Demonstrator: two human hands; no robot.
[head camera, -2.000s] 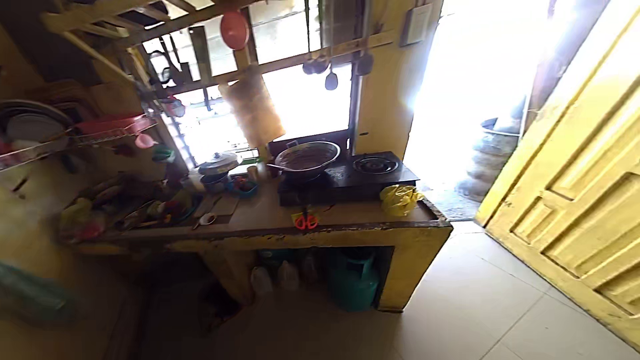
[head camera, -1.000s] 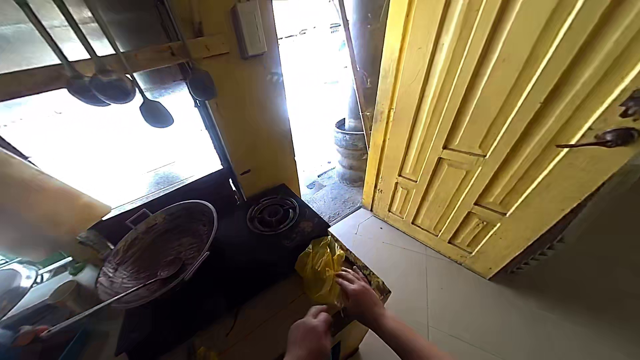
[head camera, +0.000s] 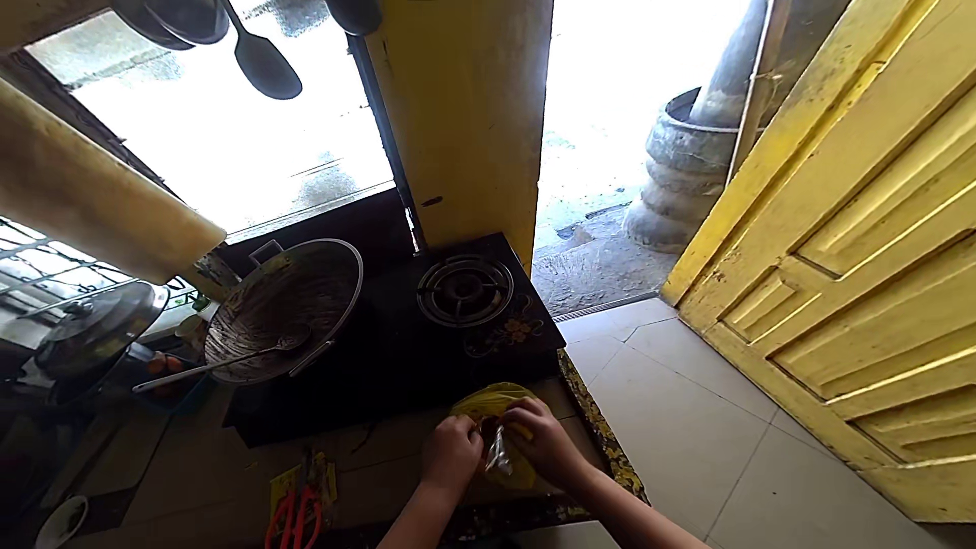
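Near the counter's front right corner lies a yellow plastic bag. My left hand grips its left side, and my right hand pinches it on the right. Between the hands shows a shiny, clear or silvery piece of wrapping; what the bag holds is hidden. Scissors with red handles lie on the counter left of my hands, by a small yellow packet. Behind them a wide metal wok with a long-handled ladle inside sits on the black gas stove.
A bare burner is at the stove's right. A lidded pot, a blue container and a white cup stand at left. Spatulas hang above. Past the chipped counter edge, a yellow door stands open.
Both hands, out of view at first, came to the yellow bag. They are now close together on its near side, with shiny wrapping showing between them. The view has moved much closer to the counter.
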